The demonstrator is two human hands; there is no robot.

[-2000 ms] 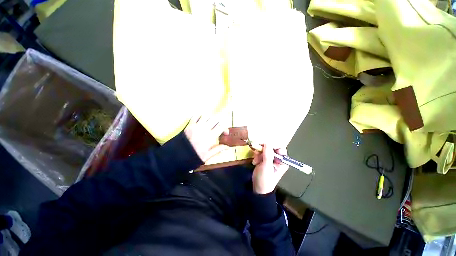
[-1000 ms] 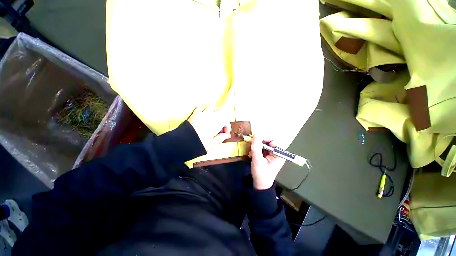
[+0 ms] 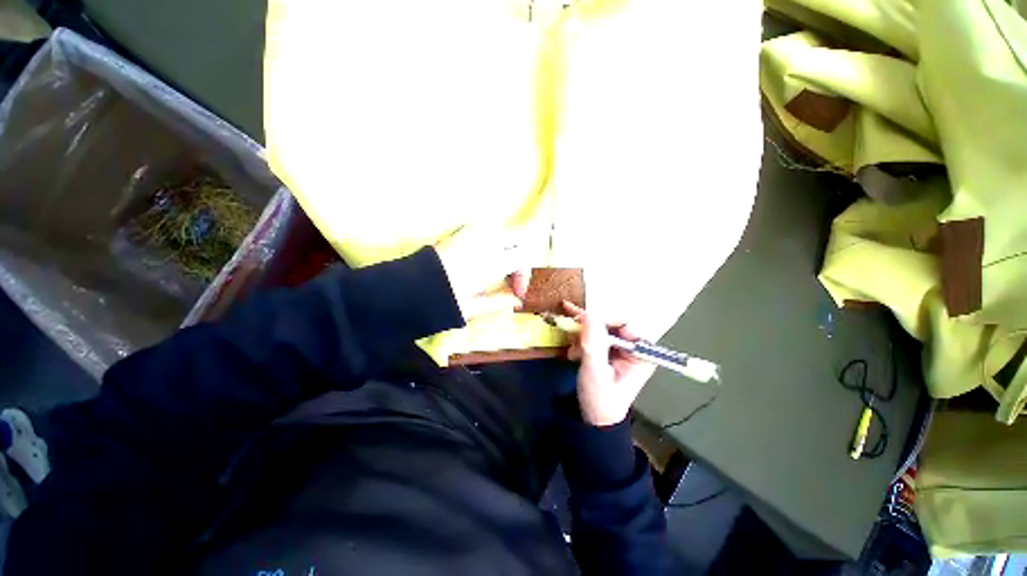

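Observation:
A yellow tote bag, washed out nearly white, lies on the table in front of me. Its brown label patch is near the bottom edge, with a long brown bottom trim below it. My right hand holds the white thread burner pen with dark lettering; its tip is at the patch's lower left edge. A thin cord runs from the pen's end. My left hand is overexposed and lies on the bag left of the patch, a fingertip at the patch's edge. I cannot tell whether it pinches the fabric.
An open waste box with a clear liner and tangled threads stands at the left. Yellow bags with brown patches are heaped at the right. A small yellow-handled tool with a black cord lies on the dark table.
The pen tip has moved from the patch's right side, across its middle, to its lower left edge. The view has shifted slightly. My left hand stays beside the patch.

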